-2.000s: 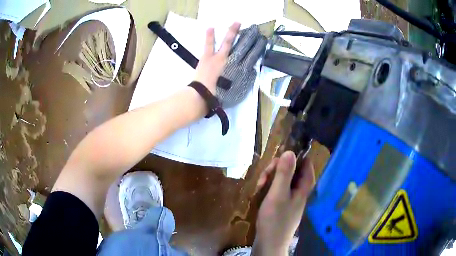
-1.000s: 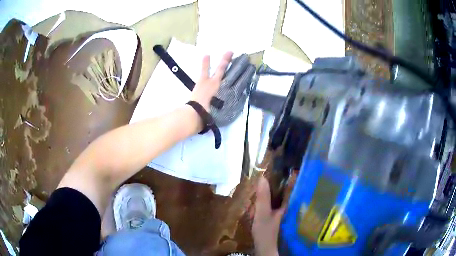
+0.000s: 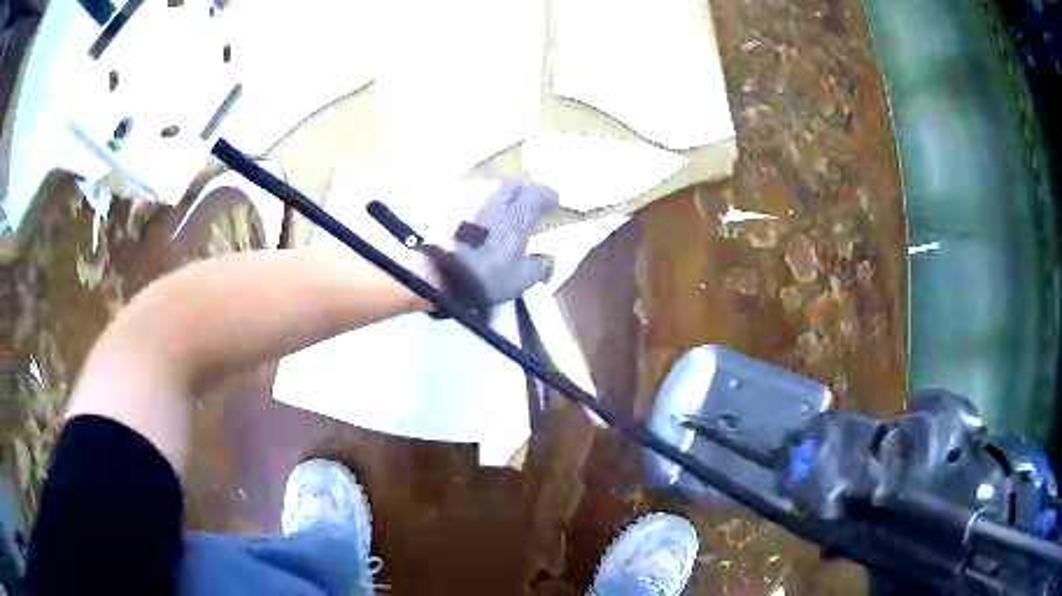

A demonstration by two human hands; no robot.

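Observation:
My left hand (image 3: 498, 245), in a grey mesh glove with a dark wrist strap, lies on the white-topped piece (image 3: 402, 378), fingers towards the stack and thumb apart. I see nothing held in it. The cutting machine (image 3: 920, 466) is at the lower right, tilted, its grey base plate (image 3: 751, 408) showing, clear of the fabric pieces. My right hand is not in view. The white paper marker (image 3: 466, 82) covers the tan fabric stack (image 3: 731, 161) beyond my left hand.
The black power cable (image 3: 501, 343) crosses diagonally in front of my left forearm. White shoes (image 3: 326, 506) stand on the brown table (image 3: 804, 233). White paper scraps (image 3: 745, 215) lie on it. Green floor (image 3: 972, 256) shows beyond its right edge. Dark marks and strips lie at the upper left.
The machine has moved away from the white piece to the lower right and tilted, exposing its base plate. My right hand has left the view. My left hand has turned, its fingers now closer together.

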